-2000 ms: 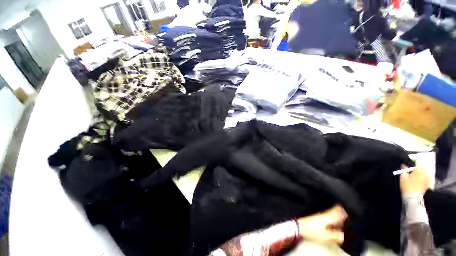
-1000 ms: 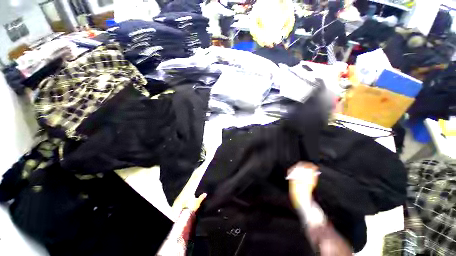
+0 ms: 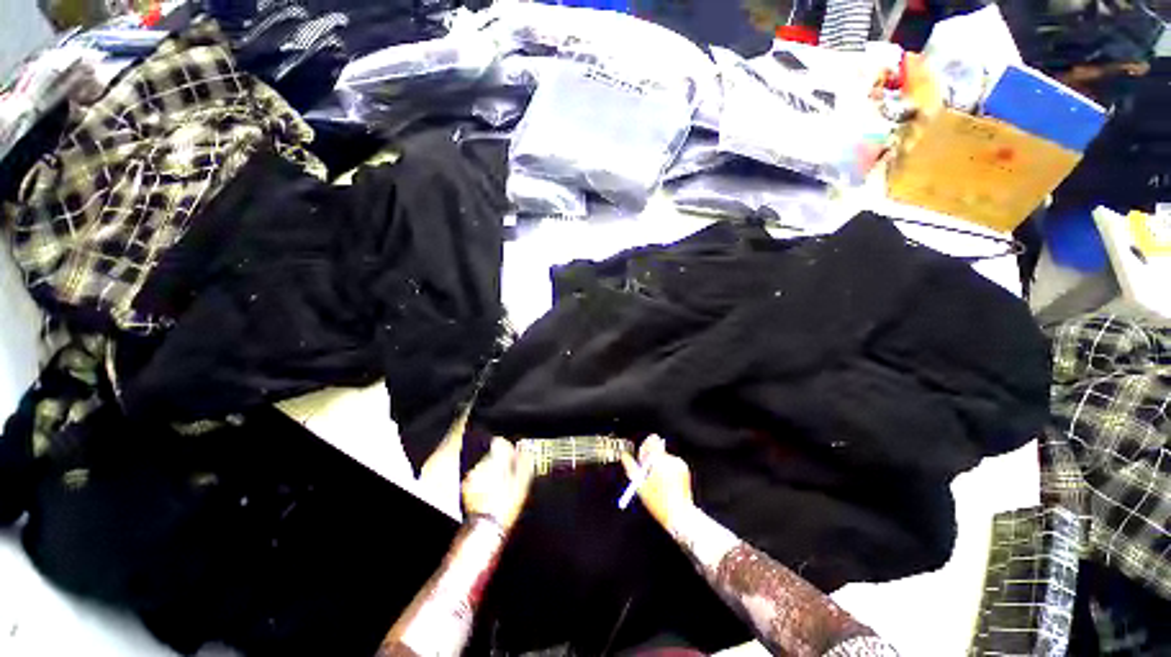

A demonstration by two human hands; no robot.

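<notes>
A black garment [image 3: 771,347], inside out, lies spread in front of me. A narrow plaid band [image 3: 574,453] shows between my hands, like a cuff or edge. My left hand [image 3: 497,483] pinches the band's left end. My right hand [image 3: 661,483] holds its right end, with a slim whitish tool [image 3: 633,485] also in that hand; I cannot tell which tool. The fingertips are partly hidden by the cloth.
A plaid and black garment heap [image 3: 180,167] lies on the left. Clear polybags [image 3: 616,122] lie at the far side, with an orange-brown box [image 3: 982,167] and a blue box [image 3: 1047,113]. A thin black hanger [image 3: 957,234] lies behind the garment. Plaid garments [image 3: 1124,411] are at the right.
The black garment has been laid flatter. My hands have come together from apart, and both have taken hold of the plaid band. The view has tilted further down.
</notes>
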